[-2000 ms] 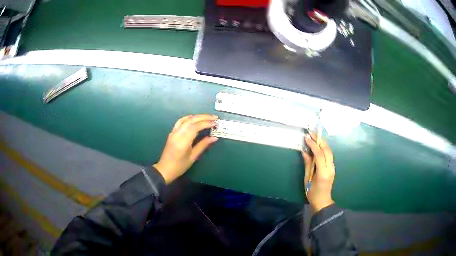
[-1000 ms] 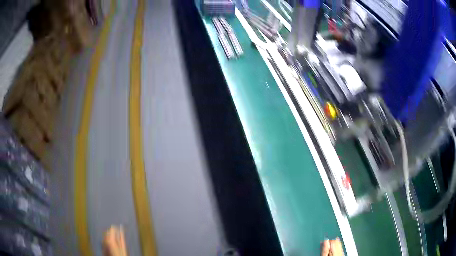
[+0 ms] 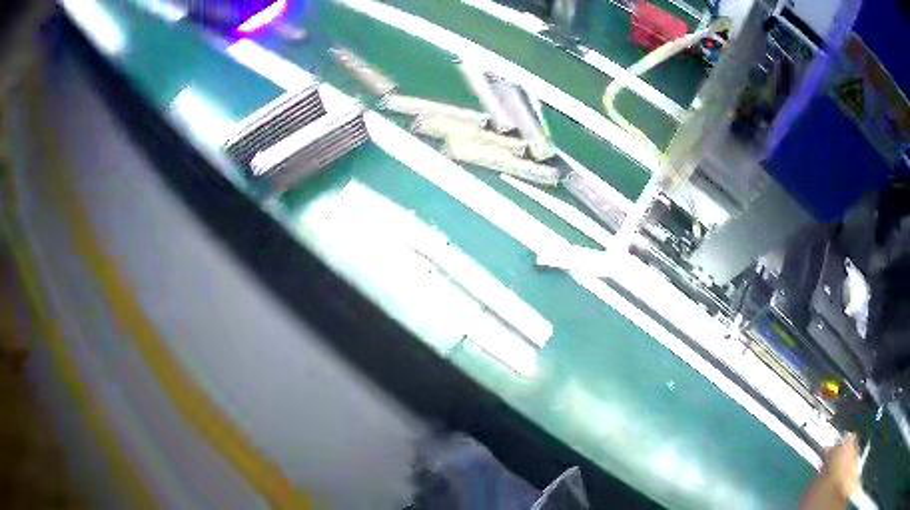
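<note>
Two pale carrier strips (image 3: 489, 294) lie side by side on the green bench, washed out by glare. Stacked carrier strips (image 3: 314, 144) stand at the upper left of the bench. My right hand (image 3: 840, 480) is at the bottom right corner, blurred and cut off by the edge. A thin pale tool (image 3: 865, 453) shows at its fingers, and the hand appears closed around it. My left hand is not in view.
Several loose strips (image 3: 489, 149) lie in a jumble behind the white rail (image 3: 439, 184). A purple glow (image 3: 261, 17) is at the top left. A blue machine part (image 3: 823, 149) and a red object (image 3: 659, 25) are at the upper right. Grey floor lies left of the bench.
The view has swung along the bench, bringing the stacked and loose strips closer. My left hand has left the picture. My right hand now shows farther right, with the thin tool visible.
</note>
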